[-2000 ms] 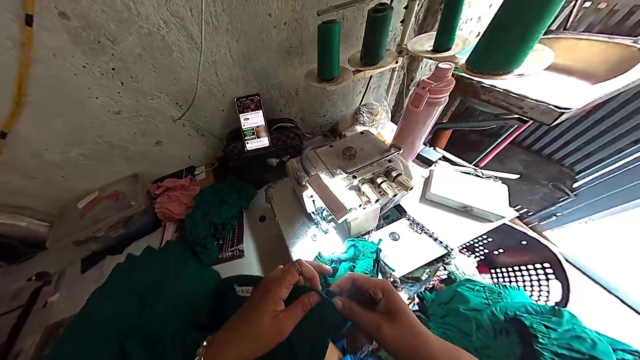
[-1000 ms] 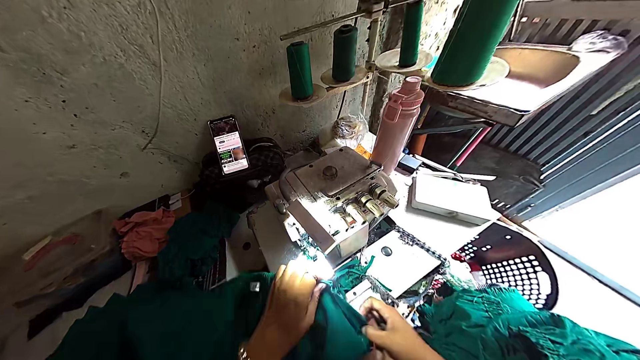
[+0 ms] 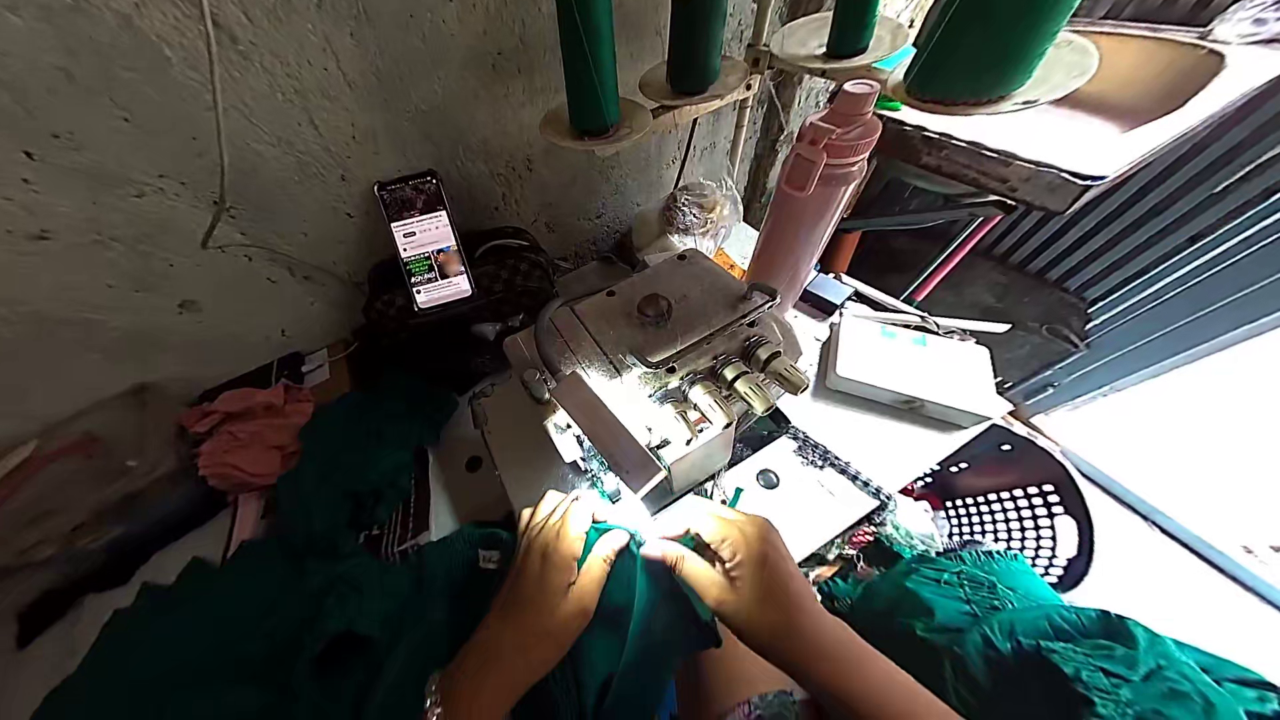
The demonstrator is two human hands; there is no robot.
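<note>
A metal serger sewing machine (image 3: 650,370) stands in the middle, its lamp lighting the needle area. Just in front of that area, my left hand (image 3: 555,570) grips a dark green fabric garment (image 3: 640,630) with thumb and fingers. My right hand (image 3: 735,565) pinches the same garment's edge close beside it, the two thumbs almost touching. The garment hangs down between my hands, and dark green cloth spreads to the left. Glare hides the exact place where the edge meets the machine.
Green thread cones (image 3: 590,70) stand on holders behind. A pink bottle (image 3: 815,195), a white box (image 3: 910,365) and a perforated dark basket (image 3: 1020,510) are at the right, near more green fabric (image 3: 1000,620). A phone (image 3: 425,240) leans at the back left; salmon cloth (image 3: 250,435) lies below it.
My right hand, lower and farther from my left hand one second ago, has come up beside it at the fabric edge. Both hands are now nearer the machine's needle area than two seconds ago.
</note>
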